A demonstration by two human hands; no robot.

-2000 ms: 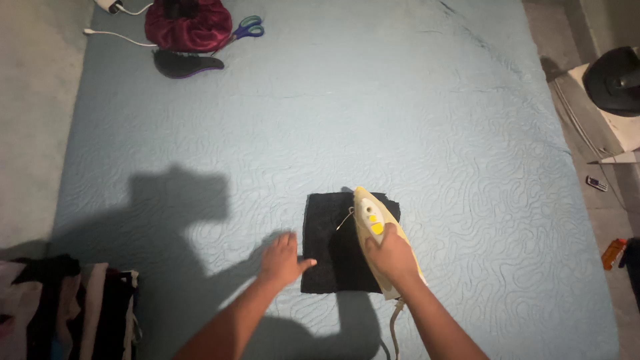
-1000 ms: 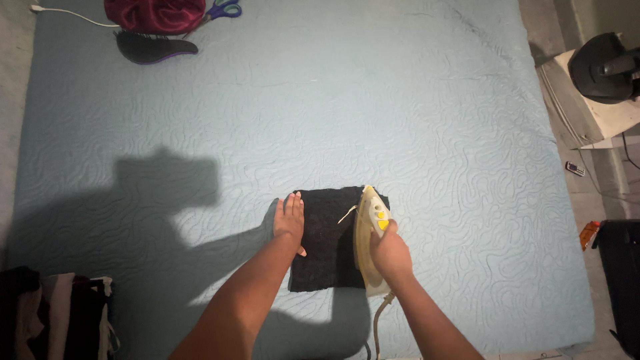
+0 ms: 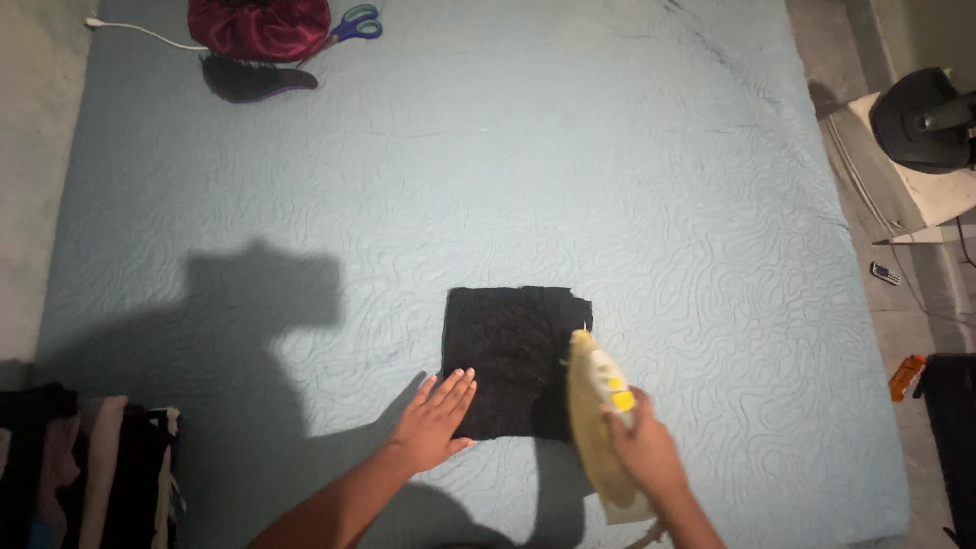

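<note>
A folded black cloth (image 3: 507, 358) lies flat on the light blue bedspread (image 3: 488, 191). My left hand (image 3: 438, 419) rests palm down, fingers spread, on the cloth's lower left corner and holds nothing. My right hand (image 3: 644, 442) grips the handle of a yellow and white clothes iron (image 3: 598, 427), which points away from me over the cloth's right edge. The iron is slightly blurred, and whether its soleplate touches the cloth cannot be told. Its cord (image 3: 648, 534) trails from the heel at the bottom of the view.
A maroon satin item (image 3: 259, 30), scissors (image 3: 358, 23), a hairbrush (image 3: 252, 80) and a white cable (image 3: 152, 32) lie at the top left. Folded clothes (image 3: 99, 465) are at lower left. Beyond the bed's right edge are a black appliance base (image 3: 919, 122) and a remote control (image 3: 886, 273).
The iron in my right hand has moved toward me and to the right relative to the cloth. My left hand has slid down to the cloth's lower left corner.
</note>
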